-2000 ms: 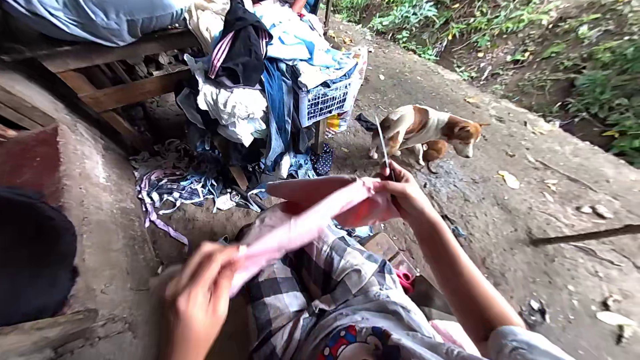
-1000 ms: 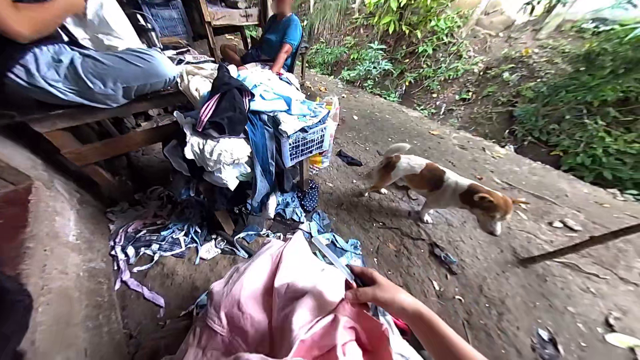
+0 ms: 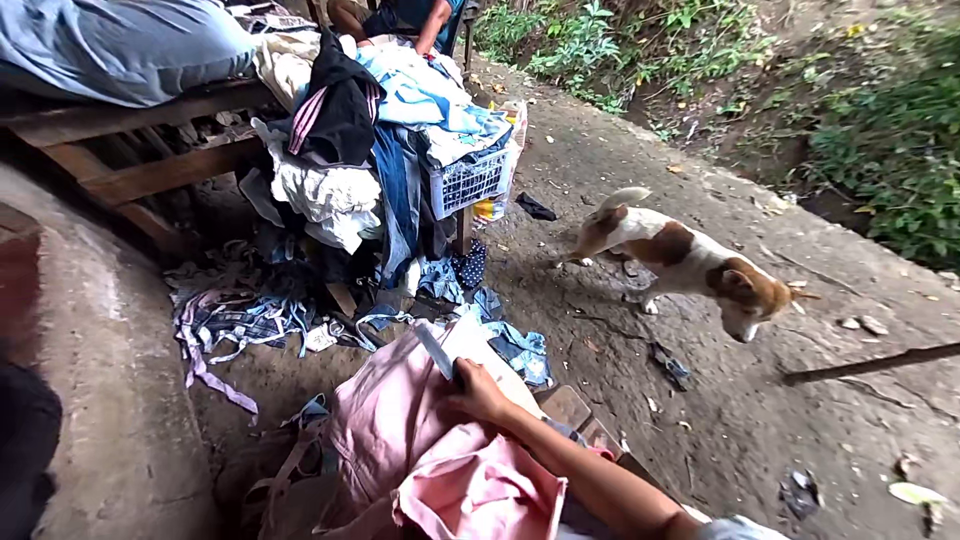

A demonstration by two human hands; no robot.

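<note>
My right hand (image 3: 480,390) grips a knife (image 3: 435,350) by its dark handle, the blade pointing up and to the left over pink cloth. The pink cloth (image 3: 390,401) lies bunched across my lap, with a folded part nearest to me. My right hand rests against this cloth. My left hand is out of sight, and whether the cloth hides it cannot be seen.
A white plastic crate (image 3: 471,182) and a pile of garments (image 3: 337,112) stand ahead. Fabric scraps (image 3: 247,315) litter the ground. A brown and white dog (image 3: 675,251) stands at right, near a stick (image 3: 874,365). One person sits on a wooden bench (image 3: 142,112), another behind the pile.
The pink cloth, stretched between both hands two seconds ago, now lies bunched over my lap. My left hand has gone from view. The dog has moved to the right.
</note>
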